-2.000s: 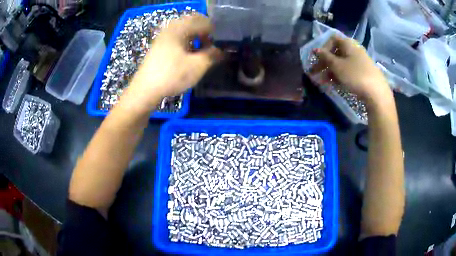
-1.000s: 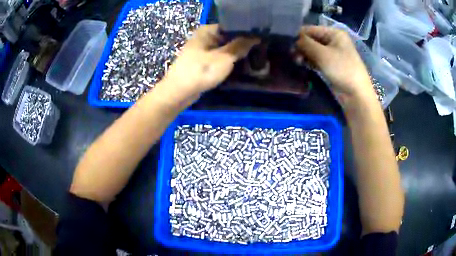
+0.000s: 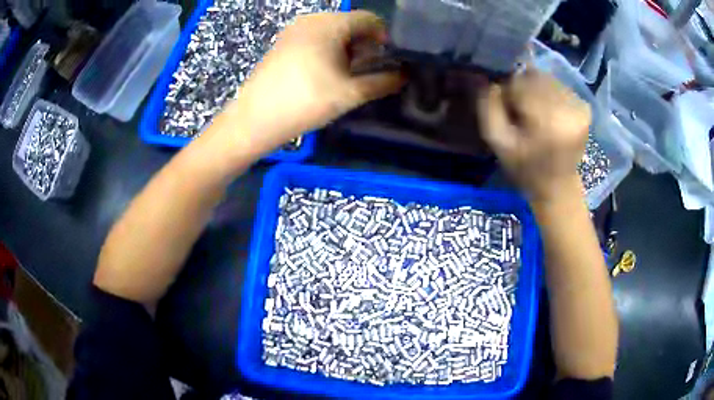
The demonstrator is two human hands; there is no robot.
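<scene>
The bench press head (image 3: 474,31), a boxy grey block in plastic film, stands at top centre over a dark base (image 3: 415,137). A small round die (image 3: 427,103) shows blurred on the base. My left hand (image 3: 317,74) is at the left side of the head, thumb and fingers reaching to its lower edge; whether it holds a part is hidden. My right hand (image 3: 540,129) is blurred at the right of the base, fingers curled; its contents cannot be seen. The near blue tray (image 3: 399,389) is full of bright silver pressed assemblies (image 3: 391,289).
The left blue tray (image 3: 156,101) holds small metal sleeves (image 3: 227,58), partly behind my left arm. An empty clear bin (image 3: 129,58) and a small clear tub (image 3: 51,152) stand far left. A clear plastic bin (image 3: 618,168) and a yellow-handled tool (image 3: 625,262) are on the right.
My hands moved from the side containers to the press; my right hand has since dropped a little away from the head. The view has shifted, so the press appears further right.
</scene>
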